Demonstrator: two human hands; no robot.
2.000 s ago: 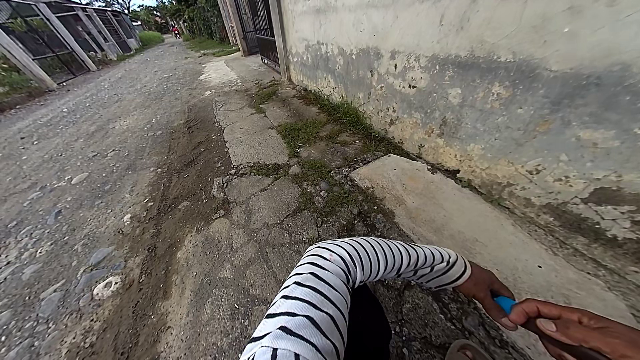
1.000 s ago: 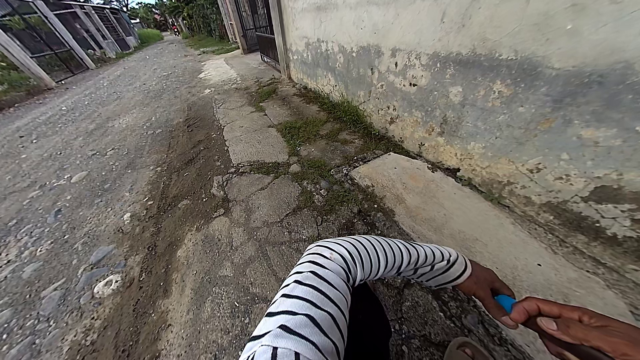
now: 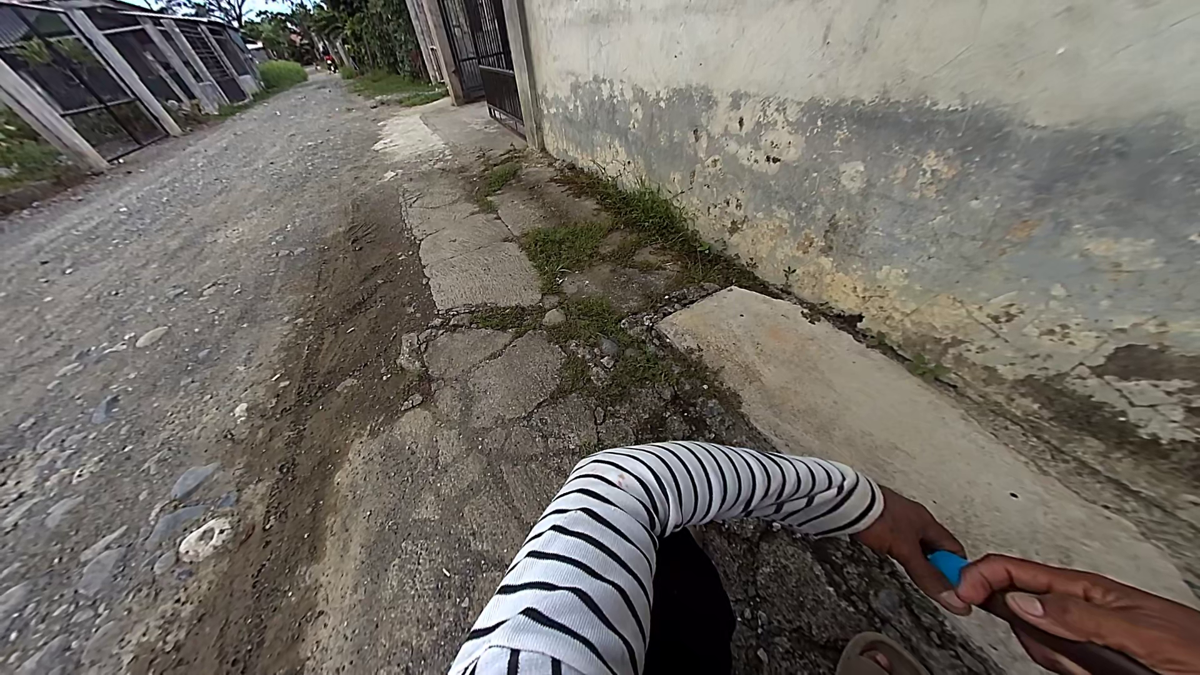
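Observation:
My left hand (image 3: pixel 911 544), at the end of a black-and-white striped sleeve (image 3: pixel 600 516), is at the lower right with its fingers curled by a small blue object (image 3: pixel 949 566). What the blue object is, I cannot tell. My right hand (image 3: pixel 1087 605) comes in from the right edge, its fingers closed around a dark, handle-like object (image 3: pixel 1078 647) just beside the blue piece. Whether the dark and blue parts are one thing is not clear. Part of a sandalled foot (image 3: pixel 879 656) shows below the hands.
Cracked concrete paving (image 3: pixel 506 375) with grass tufts (image 3: pixel 647 211) runs ahead. A pale concrete slab (image 3: pixel 806 375) borders the weathered wall (image 3: pixel 844 169) on the right. A metal gate (image 3: pixel 497 66) stands farther on. Left lies a stony gravel road (image 3: pixel 187 281), with fenced structures (image 3: pixel 122 75) beyond.

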